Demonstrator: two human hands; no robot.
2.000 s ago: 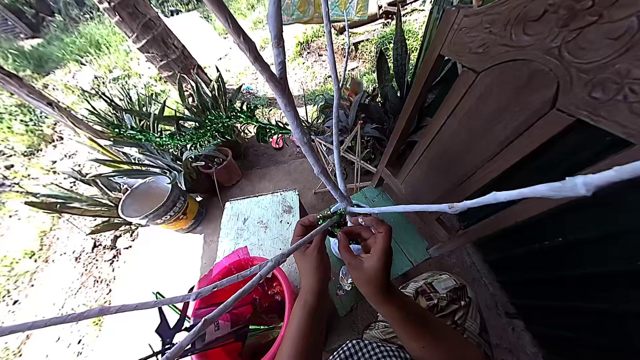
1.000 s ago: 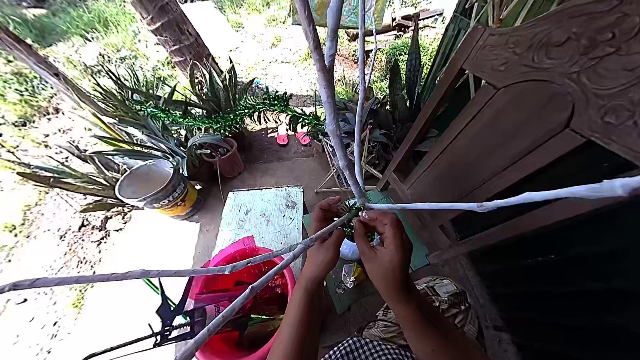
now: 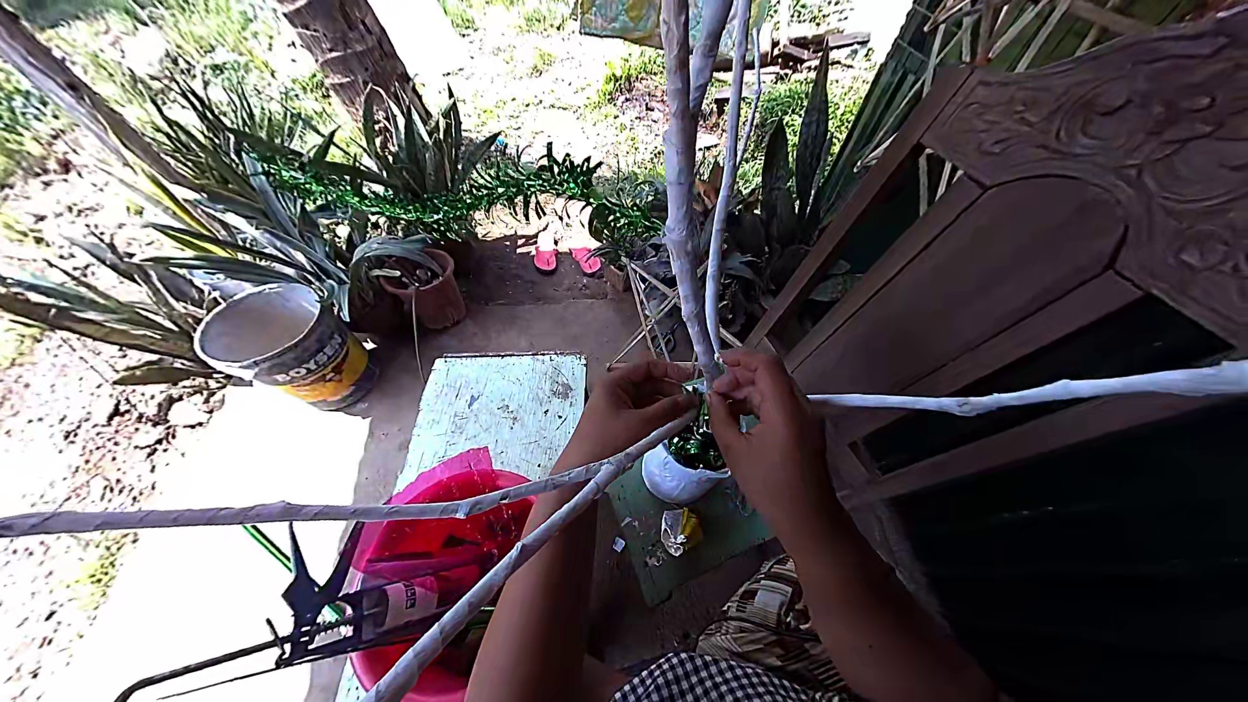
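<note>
White-wrapped branches (image 3: 690,244) meet at a junction in front of me and spread up, right and lower left. My left hand (image 3: 639,405) is at the left of this junction, thumb and fingertips pinched together near a bit of green tinsel. My right hand (image 3: 765,419) is at its right side, thumb and fingers pinching at the branch base; what lies between the fingertips is too small to tell. Just below the hands stands a white pot (image 3: 680,478) with green tinsel in it. A small clear and yellow wrapper (image 3: 681,531) lies below the pot.
A pink basin (image 3: 502,487) sits at lower left, a caulking gun (image 3: 336,619) across it. Beside it is a worn white board (image 3: 487,405). A paint bucket (image 3: 283,341), potted plants, green tinsel garland (image 3: 419,207) and pink slippers (image 3: 565,260) lie beyond. Carved wooden furniture (image 3: 975,263) stands right.
Both hands stay at the branch junction, their fingers shifted. The white pot below them shows more plainly now. The view has turned somewhat.
</note>
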